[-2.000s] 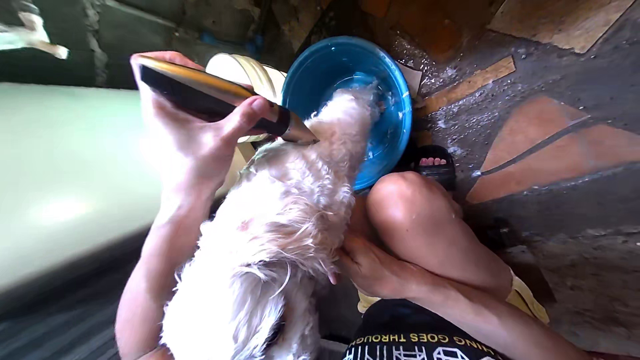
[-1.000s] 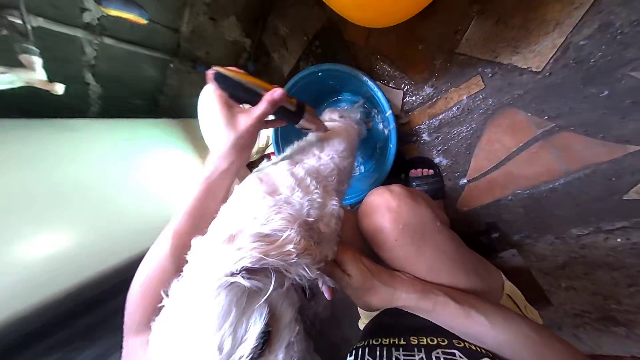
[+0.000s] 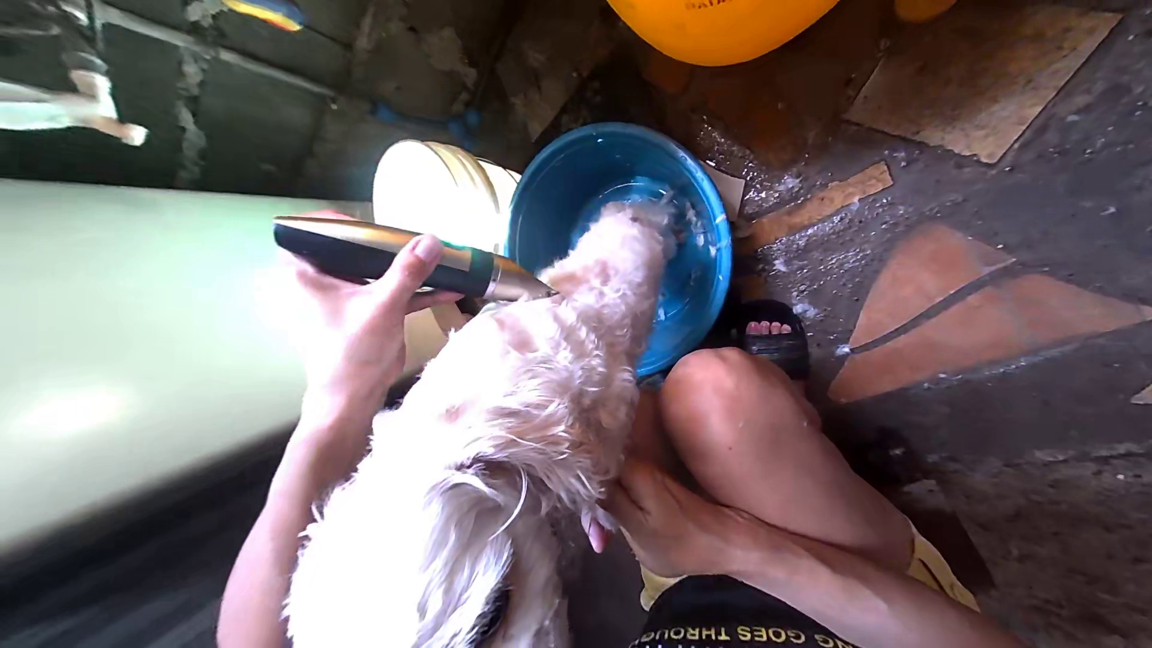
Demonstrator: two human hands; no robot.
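My left hand [image 3: 360, 306] is closed around a black and gold electric hair clipper [image 3: 396, 256]. The clipper's tip touches the back of a white, curly-haired dog [image 3: 531, 378]. The dog's far end reaches over and into a round blue plastic basin [image 3: 715, 216], which has water and loose tufts of fur in it. My right hand [image 3: 661, 517] is against the dog's side, beside my bent knee; its fingers are partly hidden under the fur, so its grip cannot be told.
White buckets [image 3: 445, 193] stand left of the basin. An orange-yellow container [image 3: 724, 22] is at the top. A pale, smooth surface [image 3: 135, 360] fills the left side. My sandalled foot [image 3: 771, 337] rests right of the basin on wet floor with broken tile pieces [image 3: 954, 306].
The clipper moved up toward the basin end of the dog, then back down along its back. My right hand stays at the dog's side. The orange-yellow container has come into view.
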